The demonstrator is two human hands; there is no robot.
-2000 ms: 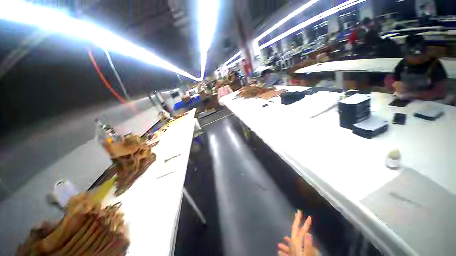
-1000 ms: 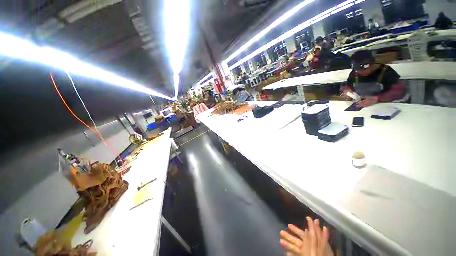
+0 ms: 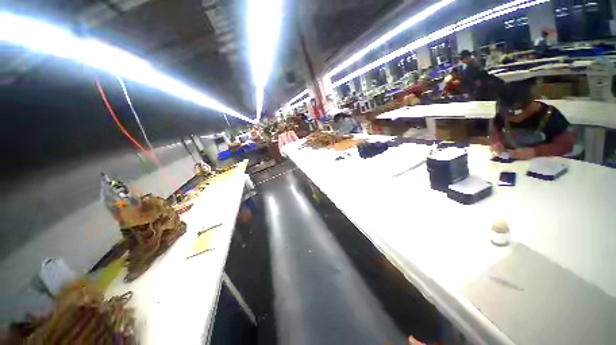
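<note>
Only a small, blurred sliver of a hand (image 3: 416, 341) shows at the bottom edge, right of centre. I cannot tell which of my hands it is, or whether it holds anything. The rest of my hands is out of the picture. Nearest on the right table (image 3: 432, 232) stands a small pale bottle or jar (image 3: 500, 233). Behind it are a tall stack of black pieces (image 3: 447, 170) and a lower stack with a pale top (image 3: 469, 189). A dark flat phone-like rectangle (image 3: 507, 178) lies beside them.
A floor aisle (image 3: 304, 269) runs between the tables. Brown folded piles (image 3: 152, 232) lie on the left table (image 3: 182, 290), with another pile (image 3: 78, 320) nearer. A grey sheet (image 3: 547, 290) covers the right table's near part. A seated person (image 3: 530, 128) works across it.
The raised hand or hands seen before have dropped almost out of the bottom edge. The view has swung slightly left since one second ago, shifting the tables rightward. The seated person's head is bent lower.
</note>
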